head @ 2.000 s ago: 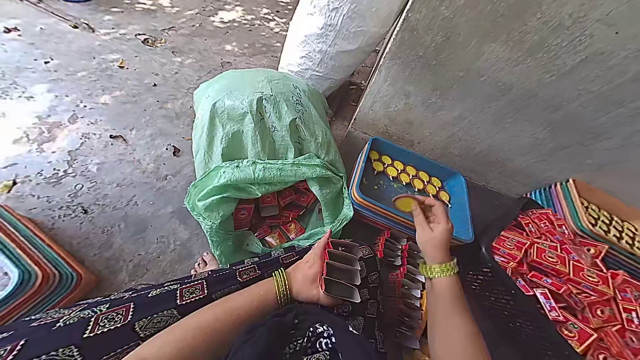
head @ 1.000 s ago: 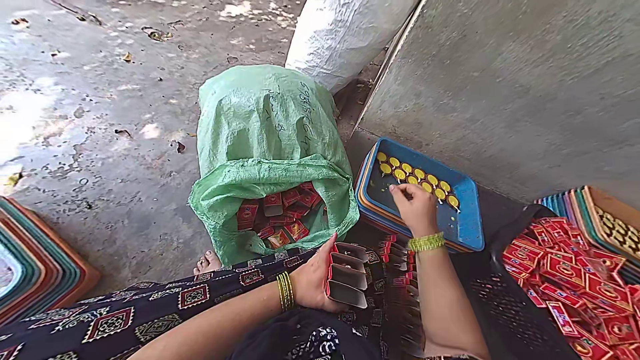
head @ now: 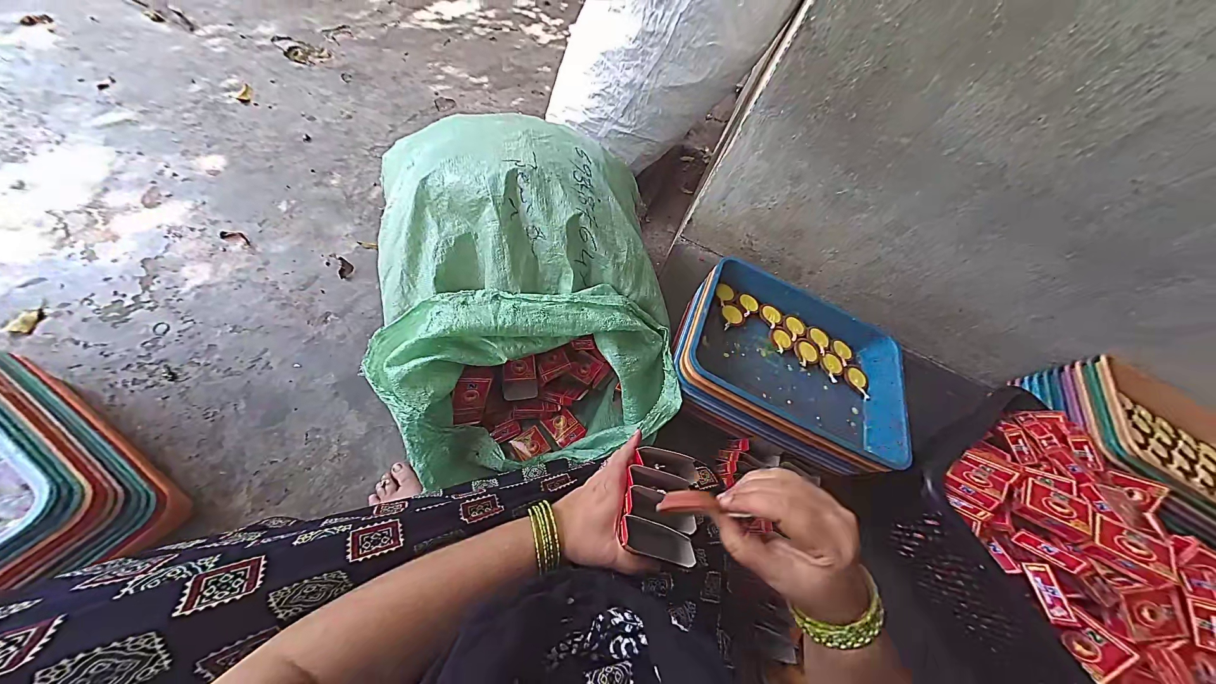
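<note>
My left hand [head: 598, 518] holds a row of several small red cardboard boxes [head: 660, 518], their open ends facing up. Just right of them, my right hand [head: 793, 532] pinches a small reddish-brown disc-like piece [head: 689, 502] at the box openings. More small red boxes lie on my lap, partly hidden by my right hand. Beyond that hand, a blue plastic tray [head: 760, 380] on a stack holds two rows of small round yellow-topped pieces [head: 807, 352] with short tips. In front of me a green woven sack [head: 513, 228] gapes, with red boxes [head: 537, 380] inside.
A large heap of red boxes [head: 1092, 532] lies at the right, beside stacked trays [head: 1154, 399] bearing small pieces. Another tray stack [head: 85, 475] stands at the far left. Behind the green sack are a white sack [head: 655, 66] and a grey wall [head: 950, 171]. A bare foot [head: 394, 483] shows near the sack.
My right hand has gone from the blue tray back to the boxes in my left hand, now with a piece between its fingers. The tray holds fewer pieces than before.
</note>
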